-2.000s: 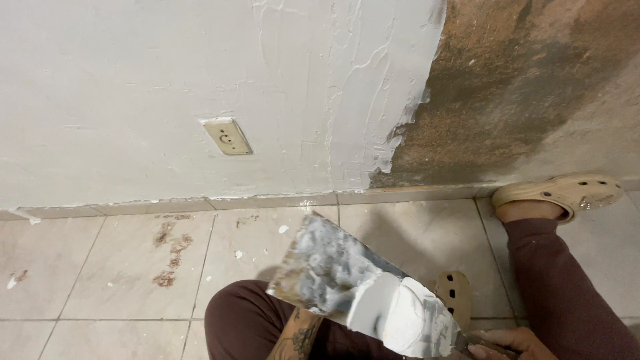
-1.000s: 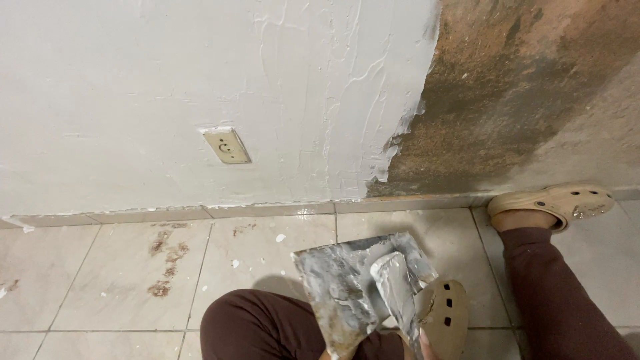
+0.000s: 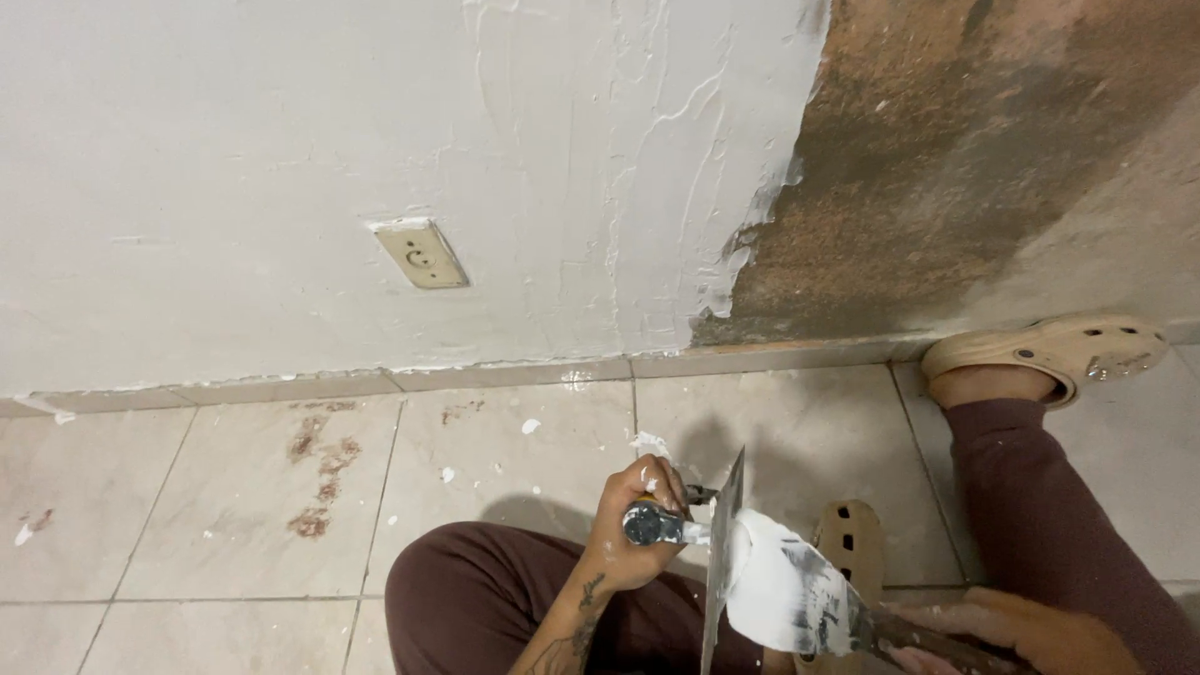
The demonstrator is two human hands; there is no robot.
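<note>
My left hand (image 3: 642, 525) grips the handle of a flat metal plastering trowel (image 3: 720, 553), whose blade is seen nearly edge-on. At the lower right, my right hand (image 3: 1012, 633) holds a putty knife (image 3: 797, 586) by its dark handle. White compound covers much of the knife's blade, which meets or lies very close to the trowel's face. Beyond the tools stands a wall with fresh white compound (image 3: 562, 169) on its left part and bare brown, stained plaster (image 3: 937, 187) on its right. Ridges run through the white coat near its ragged edge.
A beige outlet plate (image 3: 422, 255) is set in the wall. A tile baseboard (image 3: 516, 370) runs along its foot. White blobs and reddish-brown stains mark the floor tiles (image 3: 253, 525). My clog-clad foot (image 3: 1045, 361) rests by the baseboard; another beige clog (image 3: 848, 544) is below the tools.
The trowel has turned from showing its smeared face to nearly edge-on, and my left hand has come into fuller view. The putty knife now carries a thick white load on its blade.
</note>
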